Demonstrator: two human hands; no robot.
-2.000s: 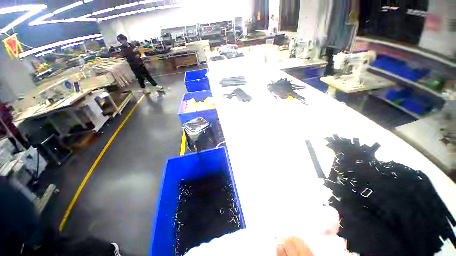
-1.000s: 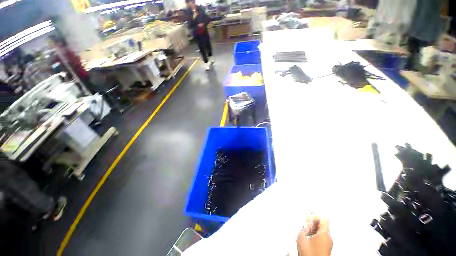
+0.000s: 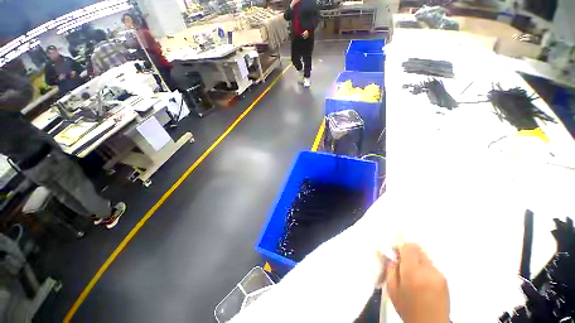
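Observation:
My right hand [image 3: 419, 287] comes in at the bottom, right of centre, with its fingers pinched on a small white piece of cloth, seemingly part of the white sleeve [image 3: 328, 271]. The sleeve runs from the bottom edge up to the right and blends into the overexposed white table [image 3: 454, 170]. My left hand cannot be made out. A blue bin [image 3: 277, 230] with black straps [image 3: 328, 217] stands left of the table, partly behind the sleeve. A black strap pile [image 3: 555, 287] lies at the right edge, beside a single black strap [image 3: 527, 243].
Strap bundles [image 3: 517, 104] lie farther up the table. A covered stool [image 3: 345, 121] and a blue bin with yellow things [image 3: 356, 91] stand beyond the near bin. A metal-framed stool [image 3: 243, 296] is at bottom centre. A person [image 3: 302, 38] is in the aisle; another stands at left.
The view has turned left, so the table and bins sit farther right. My right hand shows more fully. The person in the aisle appears nearer, and a standing person shows at left.

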